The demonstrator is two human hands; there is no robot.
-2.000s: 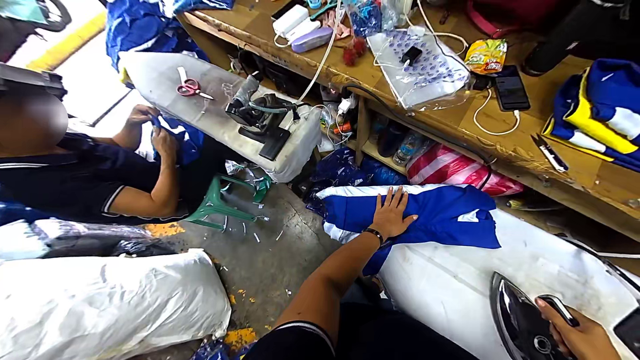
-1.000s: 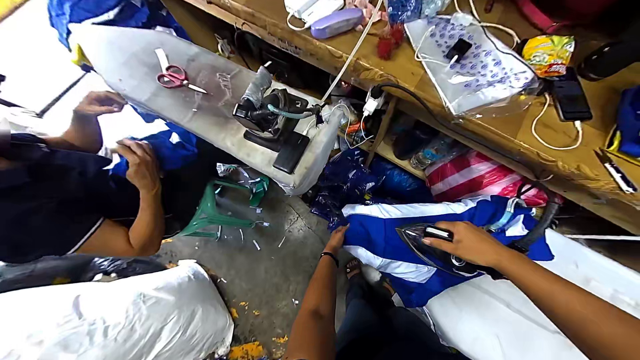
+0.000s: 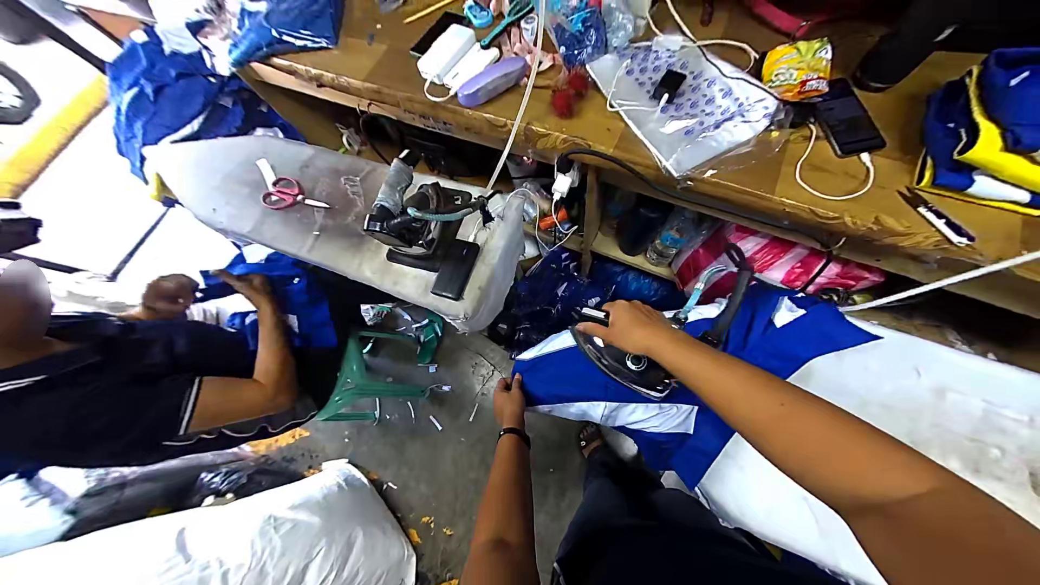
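Observation:
My right hand [image 3: 634, 327] grips the handle of a clothes iron [image 3: 621, 364], whose soleplate lies on a blue and white garment [image 3: 561, 382]. The garment is spread over the white padded ironing board [image 3: 926, 406], its narrow end reaching past the board's left side. At that end my left hand [image 3: 509, 400] pinches the cloth's edge between thumb and fingers. A hose and a dark cable rise from the back of the iron.
A second ironing board [image 3: 325, 236] holds another iron [image 3: 422, 215], red-handled scissors [image 3: 288, 195] and a dark phone. Beside it a person [image 3: 236, 341] handles blue cloth. A green plastic stool [image 3: 366, 378] and a white sack [image 3: 244, 536] are on the left; a wooden table [image 3: 877, 191] runs behind.
Two seconds ago my left hand lay flat on the garment and the iron was at the board's right. Since a second ago, the iron has moved toward the garment's narrow end, near my left hand.

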